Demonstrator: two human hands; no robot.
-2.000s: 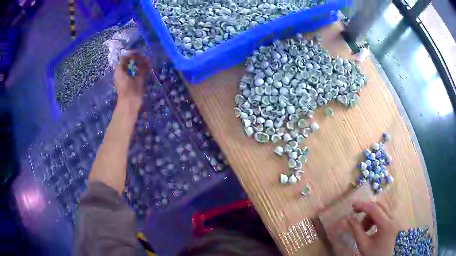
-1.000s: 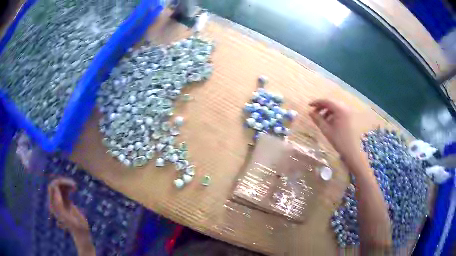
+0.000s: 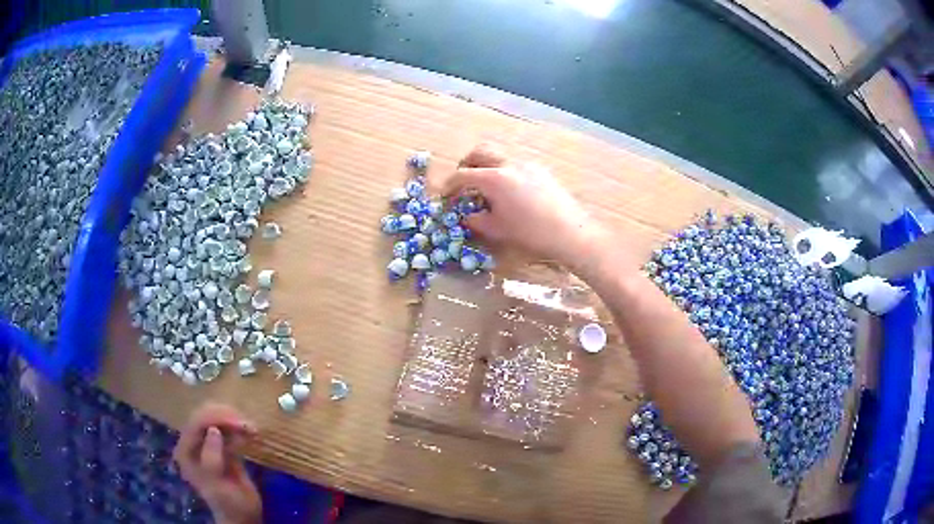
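Note:
My right hand (image 3: 517,205) reaches over the work pad to the right side of a small group of assembled pieces (image 3: 438,246), white caps on blue-marked balls. Its fingertips are down among them; whether they grip one is hidden. My left hand (image 3: 217,461) is at the board's lower left edge, fingers bent, with no piece visible in it. The brown work pad (image 3: 440,374) lies under shiny clear film at centre. A white disc (image 3: 592,338) sits at its upper right. Grey-green caps (image 3: 210,246) form a loose heap at left. Blue-and-white ball pieces (image 3: 773,338) are heaped at right.
A blue bin (image 3: 102,205) full of caps stands at the left edge. White moulded parts (image 3: 824,248) lie at upper right beside a blue bin edge (image 3: 906,409). A metal post (image 3: 241,36) stands at the back left. The blister tray (image 3: 102,450) is below left.
The view has swung right, away from the tray. My right hand has moved from beside the pad to the assembled pieces. My left hand has come from the tray to the board's edge.

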